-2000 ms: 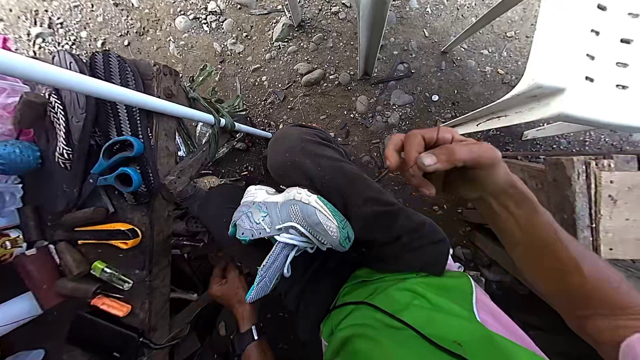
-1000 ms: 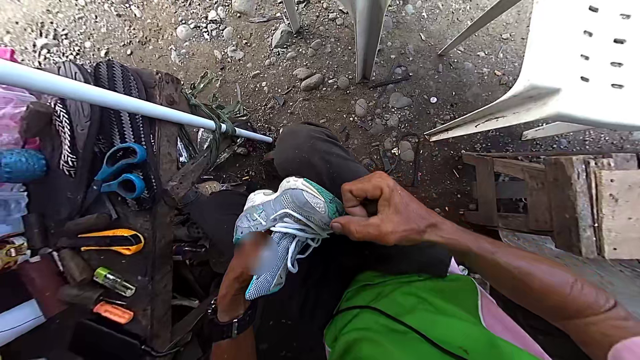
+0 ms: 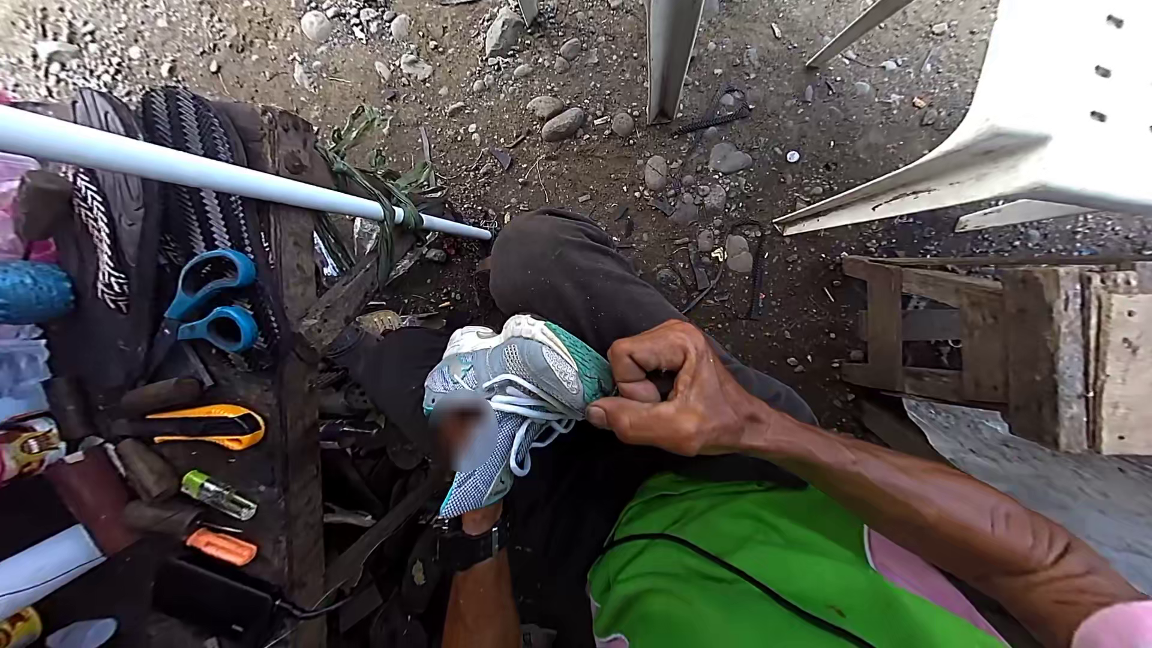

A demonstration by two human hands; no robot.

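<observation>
A grey and teal running shoe [image 3: 531,373] with white laces rests over my lap, its teal sole edge turned to the right. My left hand [image 3: 463,432] grips it from the left; part of that hand is blurred, and the wrist wears a dark watch. At the sole edge is my right hand [image 3: 670,387], fingers curled and thumb against the forefinger, close to or touching the shoe. Whether something thin is pinched there cannot be told. Dark trousers [image 3: 576,270] cover my knee beneath the shoe.
On the wooden bench at left lie blue-handled scissors [image 3: 211,301], a yellow utility knife [image 3: 211,426], an orange-handled tool [image 3: 222,545] and shoe soles [image 3: 193,135]. A white pole [image 3: 225,175] crosses above. A white plastic chair [image 3: 1035,126] and wooden crate [image 3: 981,333] stand at right.
My right hand came down from the upper right to the shoe's sole edge. My left hand moved up from below onto the shoe, which has turned somewhat.
</observation>
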